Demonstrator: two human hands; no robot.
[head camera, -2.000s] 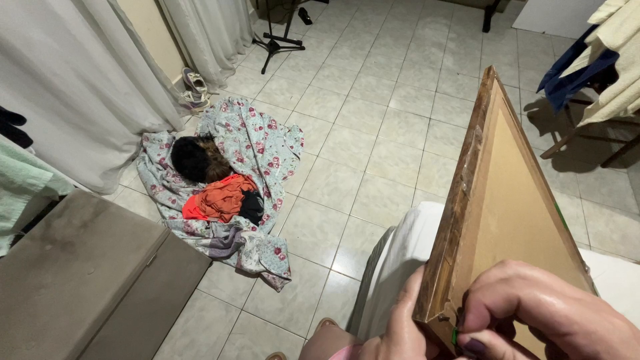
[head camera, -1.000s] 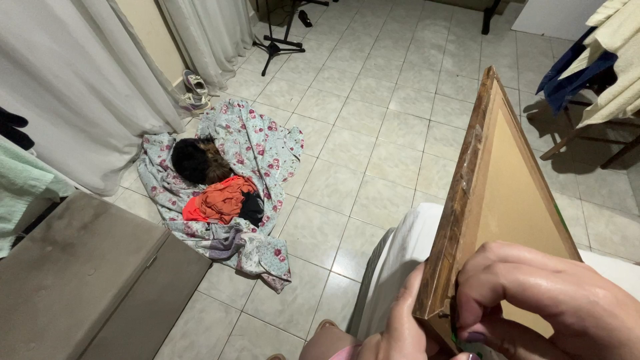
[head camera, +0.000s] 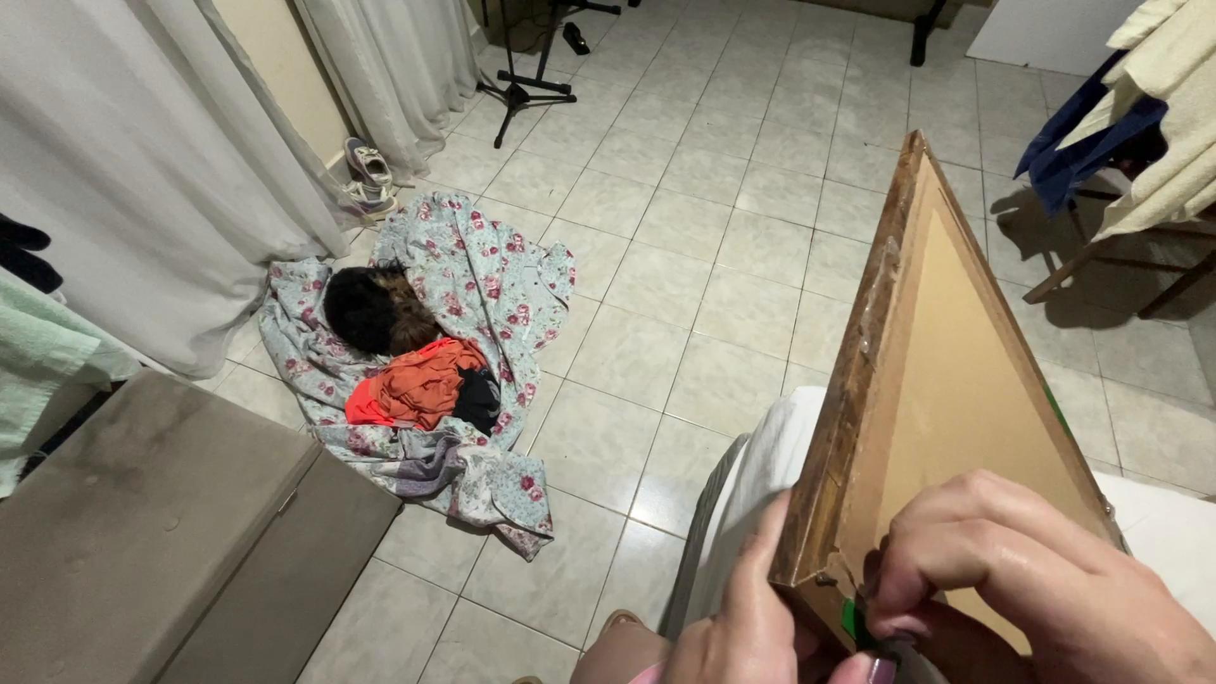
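Observation:
A wooden frame with a tan backing board (head camera: 950, 380) stands tilted at the lower right, its back towards me. My left hand (head camera: 750, 608) grips its near lower corner, with fingers along the outer side and the thumb near the inner edge. At the same corner, the bent fingers and thumb of my right hand (head camera: 1007, 570) pinch at a small green strip (head camera: 850, 622). What lies between the fingertips is mostly hidden. Another bit of green shows on the frame's far side.
A small dark furry animal (head camera: 366, 309) lies curled on a floral cloth (head camera: 513, 285) beside orange clothing (head camera: 427, 380) on the tiled floor. A grey-brown upholstered box (head camera: 171, 513) stands at left, a white-covered bed edge (head camera: 779, 446) below the frame. Shoes, a black stand and a draped chair are farther off.
My right hand's fingers have shifted slightly at the frame's corner, and more of the green strip shows now than one second ago. The frame has hardly moved.

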